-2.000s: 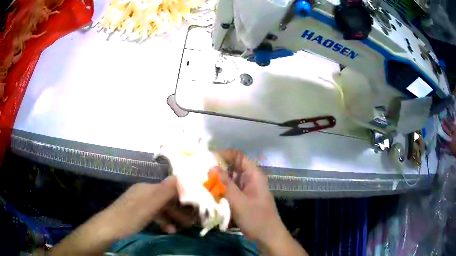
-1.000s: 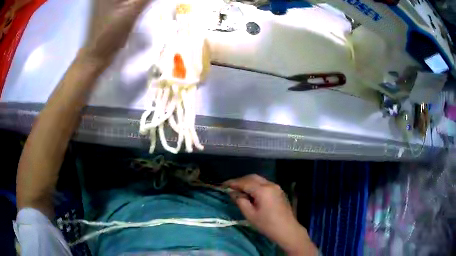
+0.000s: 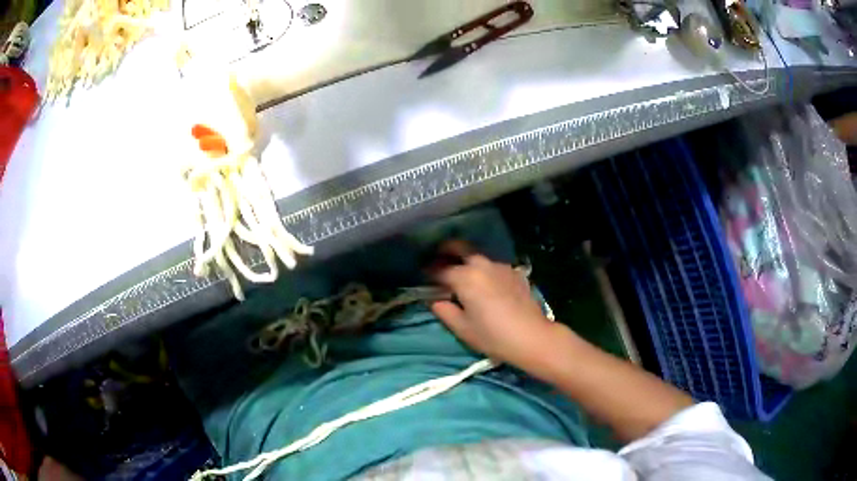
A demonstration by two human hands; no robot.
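A cream fringed piece [image 3: 225, 178] with an orange patch lies at the table's front edge, its strands hanging over the ruler strip. My right hand [image 3: 484, 305] is over my green-covered lap, its fingers closed on the end of a brownish tangled cord [image 3: 352, 310]. A long pale strip [image 3: 376, 409] lies across my lap below it and passes under my right wrist. Only a small, dark bit of skin, apparently my left hand [image 3: 58, 472], shows at the bottom left corner, cut off by the edge; its grip is hidden.
Red thread snips [image 3: 484, 36] lie on the table [image 3: 376, 127]. A cream fringed pile [image 3: 99, 42] is at rear left, beside red plastic [image 3: 14, 103]. A blue crate [image 3: 695, 272] and a clear bag [image 3: 799, 282] stand at the right. Some skin of a person shows at the right edge.
The fringed piece has gone from my hands onto the table. My left arm has left the table for the bottom left corner. My right hand is now at the cord; the view has shifted right.
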